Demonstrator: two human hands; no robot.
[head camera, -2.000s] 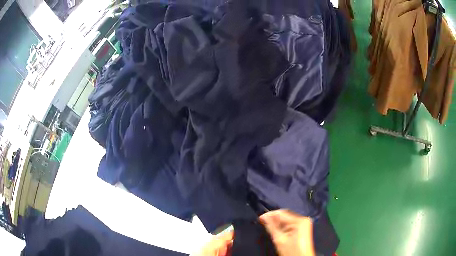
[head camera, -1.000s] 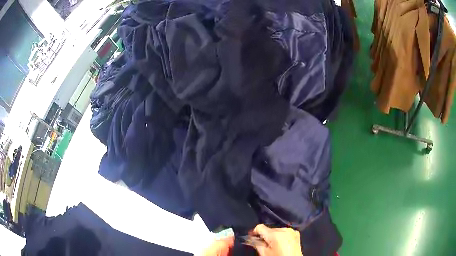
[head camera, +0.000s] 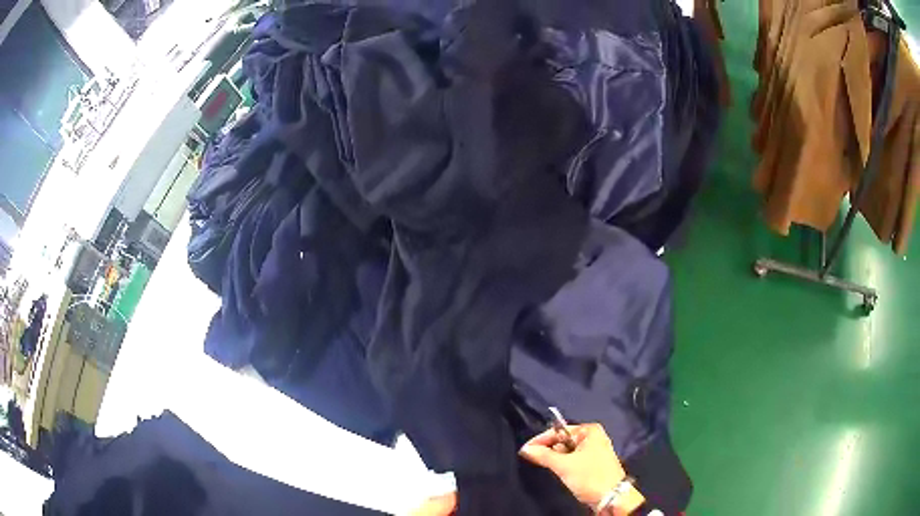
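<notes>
A dark navy garment (head camera: 444, 272) lies over the table's front edge, matt outside, with shiny purplish-blue lining (head camera: 595, 333) showing at its right. My right hand (head camera: 580, 464) is bare, at the bottom over the lining side, and holds small metal snips (head camera: 560, 427) with the tip pointing up. My left hand (head camera: 437, 506) is mostly cut off by the bottom edge, beside the garment's lower edge; its grip is hidden.
The navy garment pile (head camera: 272, 202) covers the white table (head camera: 303, 428). A second navy heap (head camera: 171, 474) lies at lower left. Tan-brown jackets (head camera: 817, 121) hang on a wheeled rail (head camera: 822, 277) over green floor at right. Workbenches (head camera: 151, 191) stand at left.
My right hand has moved right, away from my left hand, and the snips now show clearly above its fingers. My left hand has dropped lower, and less of it shows.
</notes>
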